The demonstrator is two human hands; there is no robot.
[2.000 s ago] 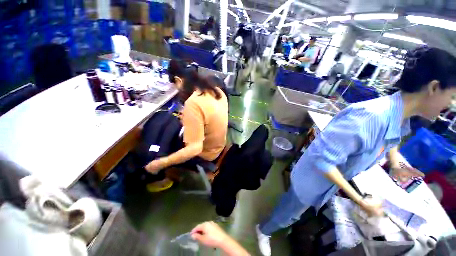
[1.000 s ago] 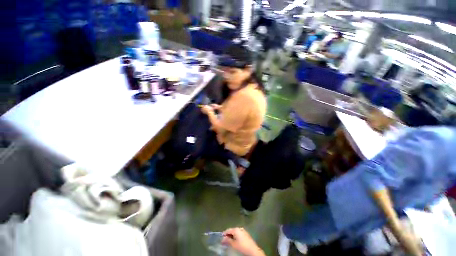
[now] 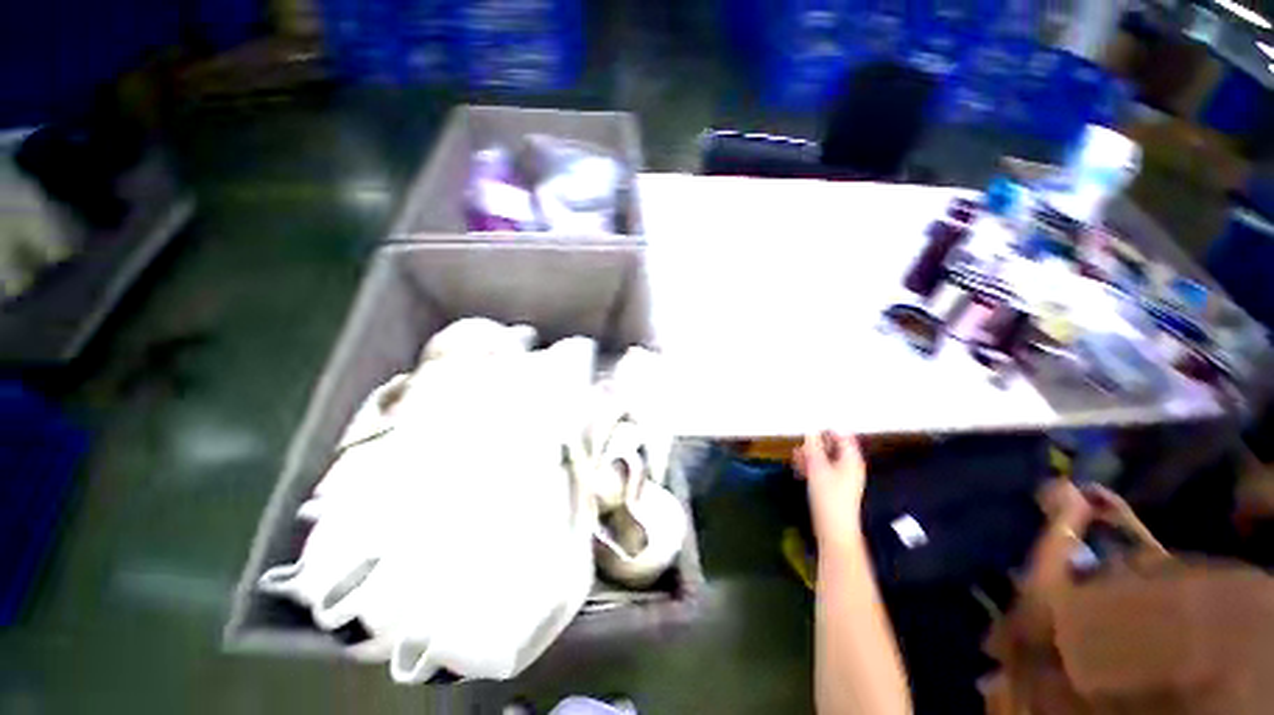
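Note:
My right hand is at the front edge of the white table, with its forearm coming up from the bottom. Its fingers are bent close together. Blur hides whether they hold anything; the small clear plastic piece seen earlier cannot be made out. My left hand is not in view. Left of my hand, cream garments lie heaped in a grey bin.
A second grey bin behind holds purple and white bundles. Bottles, a dark bowl and small items stand on the table's right. A seated person with dark cloth is at right. A black chair stands behind.
The view has swung left, bringing both bins into view. The standing person in blue has left the frame. My right hand now appears at the table edge; the clear plastic piece no longer shows.

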